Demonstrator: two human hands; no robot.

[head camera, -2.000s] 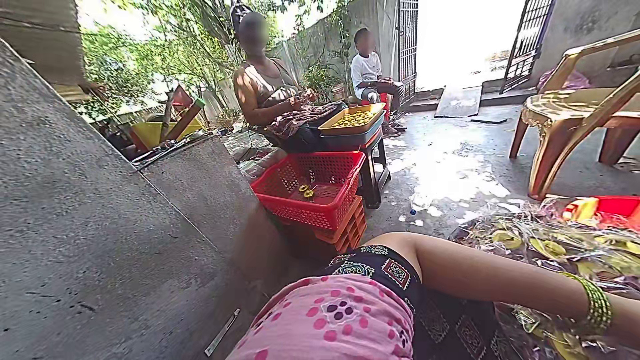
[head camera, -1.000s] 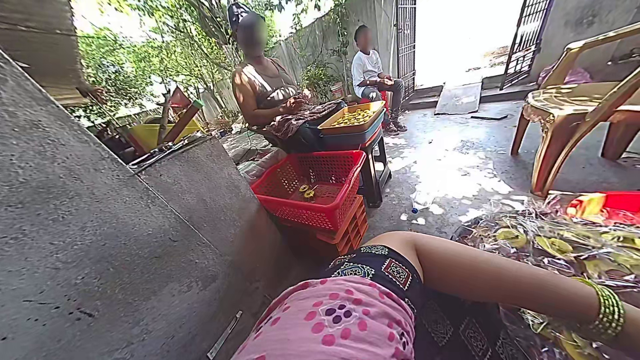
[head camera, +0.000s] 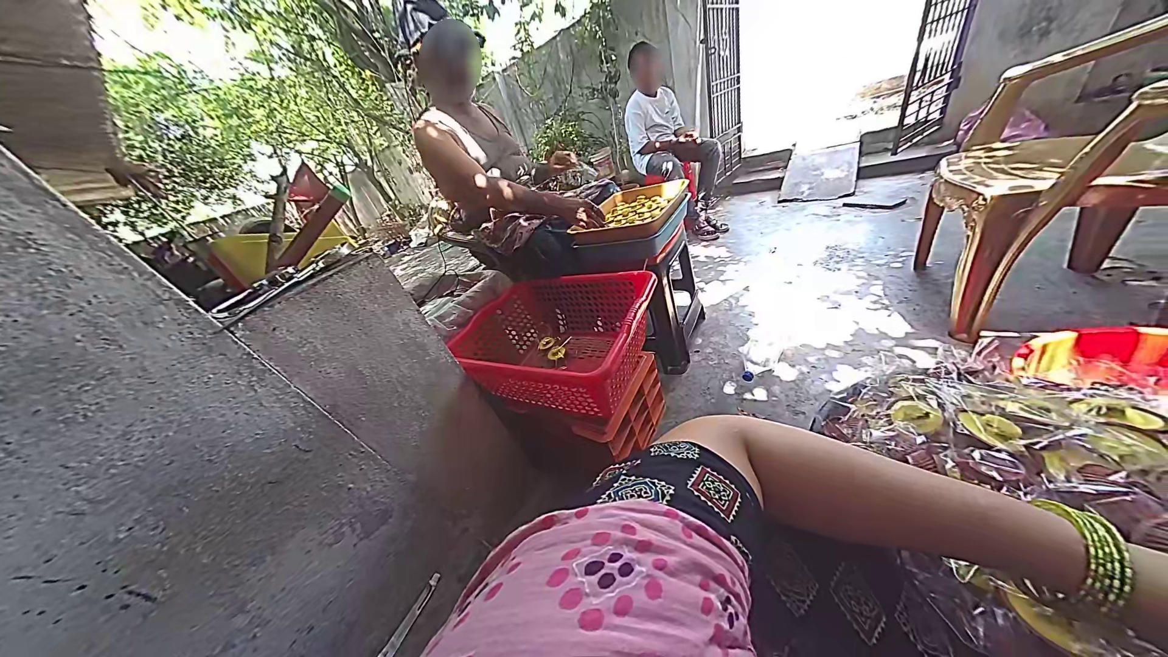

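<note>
One of my forearms, with green bangles point(head camera: 1100, 557) at the wrist, reaches toward the lower right edge; its hand lies outside the view. Neither of my hands shows. Beneath and beside that forearm is a heap of clear plastic packets point(head camera: 967, 456) with yellow and dark pieces in them. Ahead of my patterned sleeve stands a red perforated plastic basket point(head camera: 584, 388) with a few small yellow pieces point(head camera: 554, 349) inside, set on an orange crate point(head camera: 639, 411).
A seated person point(head camera: 479, 155) has a hand at a yellow tray point(head camera: 680, 190) of yellow pieces on a dark stool point(head camera: 675, 319). Another person point(head camera: 659, 123) sits behind. A plastic chair point(head camera: 1004, 173) stands right; a grey slab point(head camera: 301, 401) fills the left.
The nearer seated person's hand has moved to the edge of the yellow tray. My bangled forearm has shifted a little toward the right edge.
</note>
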